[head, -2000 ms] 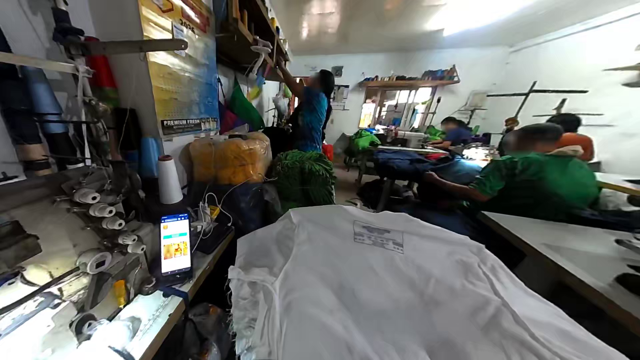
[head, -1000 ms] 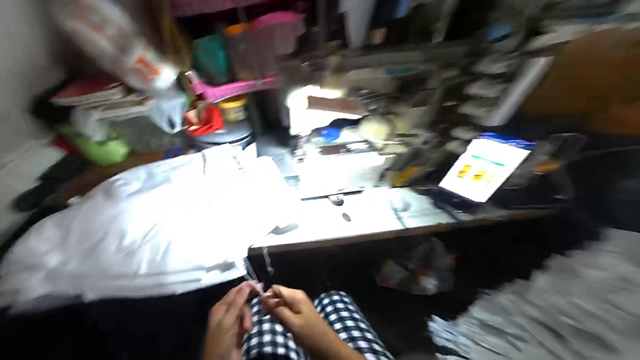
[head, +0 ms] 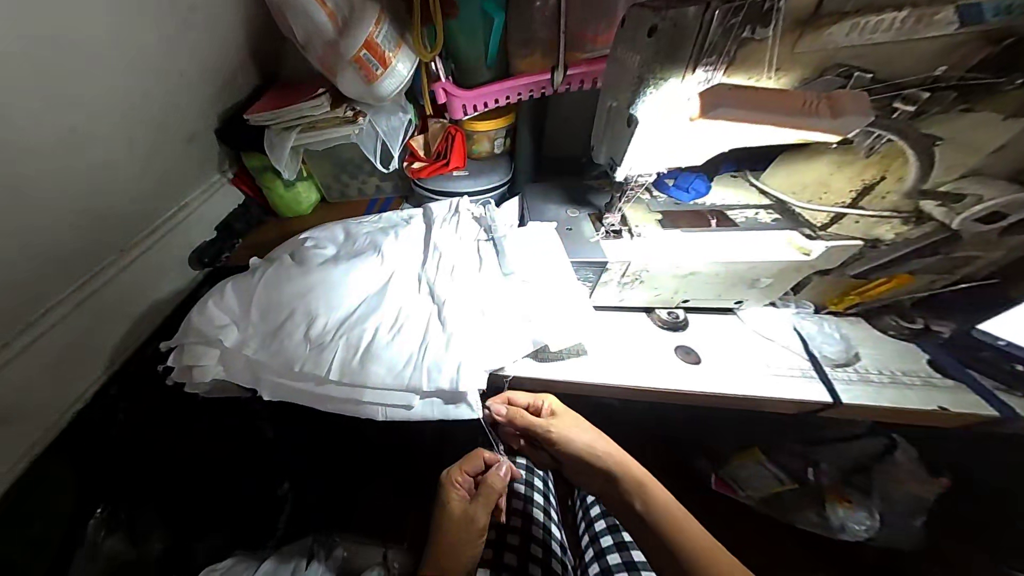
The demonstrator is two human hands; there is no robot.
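Note:
A pile of white fabric pieces (head: pixel 368 304) lies over the left end of the sewing table and hangs past its front edge. Thin threads (head: pixel 490 432) run down from the fabric's lower corner. My left hand (head: pixel 472 488) pinches these threads between thumb and fingertips, above my checked trousers. Just above it and to the right, my right hand (head: pixel 552 436) has its thumb and fingers closed at the threads near the table edge; its grip is partly hidden. An industrial sewing machine (head: pixel 640 96) with a lit lamp stands behind the fabric.
The white tabletop (head: pixel 640 352) has a wooden front edge. A pink plastic basket (head: pixel 520 98), a yellow-lidded tub (head: pixel 488 132) and stacked papers (head: pixel 300 112) stand at the back left. A phone (head: pixel 1004 328) is at the right edge, and a plastic bag (head: pixel 848 496) lies below the table.
The view has swung from the room to the sewing table. Since one second ago, my right hand has moved up toward the fabric's corner, while my left hand still pinches at the threads.

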